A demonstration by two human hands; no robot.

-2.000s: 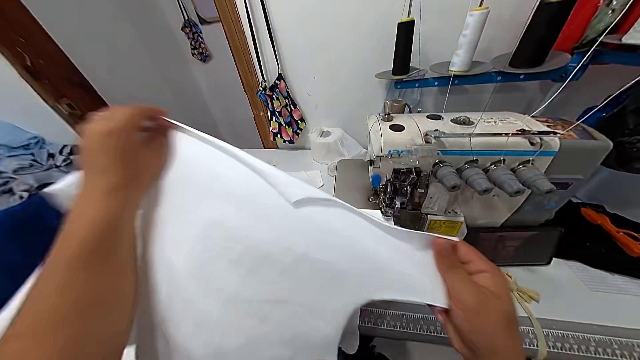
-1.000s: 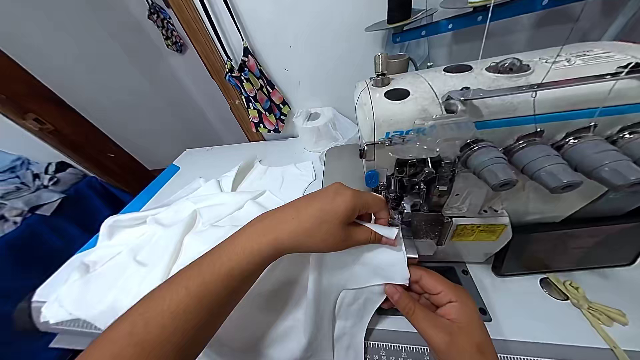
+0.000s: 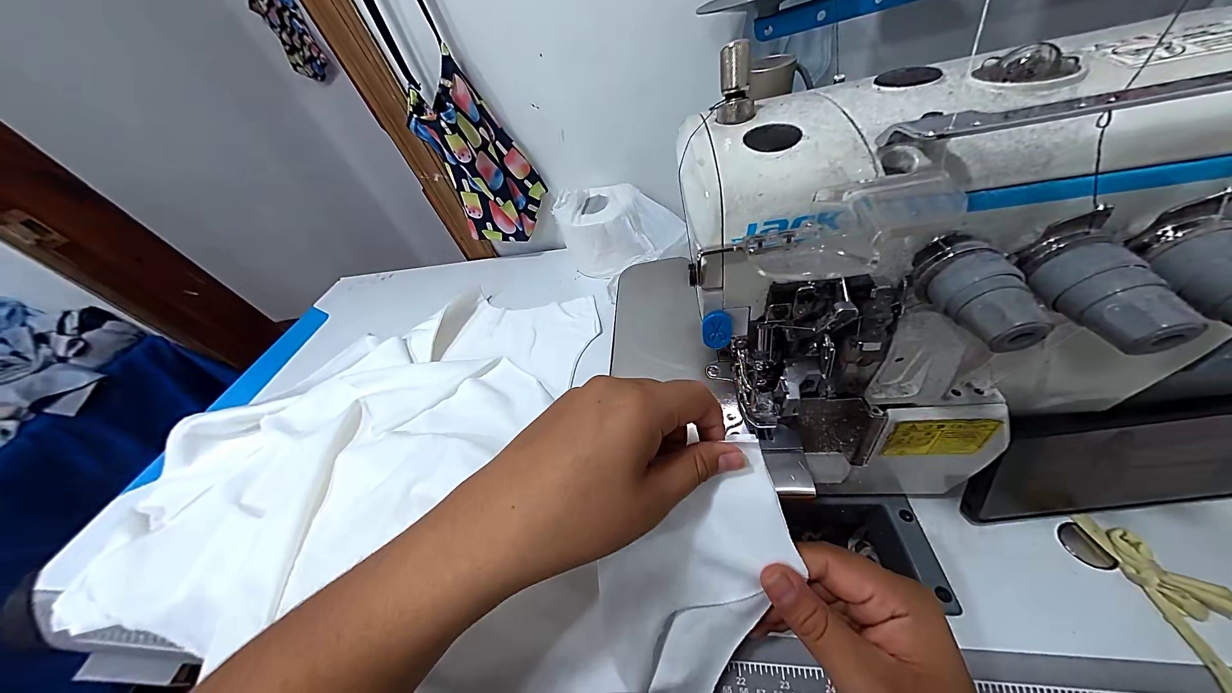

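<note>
White fabric [image 3: 443, 423] lies bunched over the left of the table, and one part of it reaches the front of a white Jack overlock sewing machine [image 3: 808, 192]. My left hand [image 3: 635, 462] pinches the fabric's upper edge between thumb and fingers, right in front of the presser foot [image 3: 760, 414]. Lower and to the right, my right hand [image 3: 857, 616] grips the corner of the same piece between thumb and fingers. The edge between both hands is fairly straight. Whether the fabric is under the foot cannot be told.
A dark flat device [image 3: 1107, 462] lies beneath the machine's right part, with a tied yellowish cord [image 3: 1155, 577] nearer me. A measuring tape [image 3: 780, 674] runs along the table's front edge. Behind stand a white roll [image 3: 616, 226] and a hanging patterned garment [image 3: 486, 154]. Blue cloth [image 3: 96, 500] is at left.
Two seconds ago both hands held the fabric spread in the air; now it lies on the table with its edge at the machine. Since one second ago, my left hand has flattened the edge. The view moved closer.
</note>
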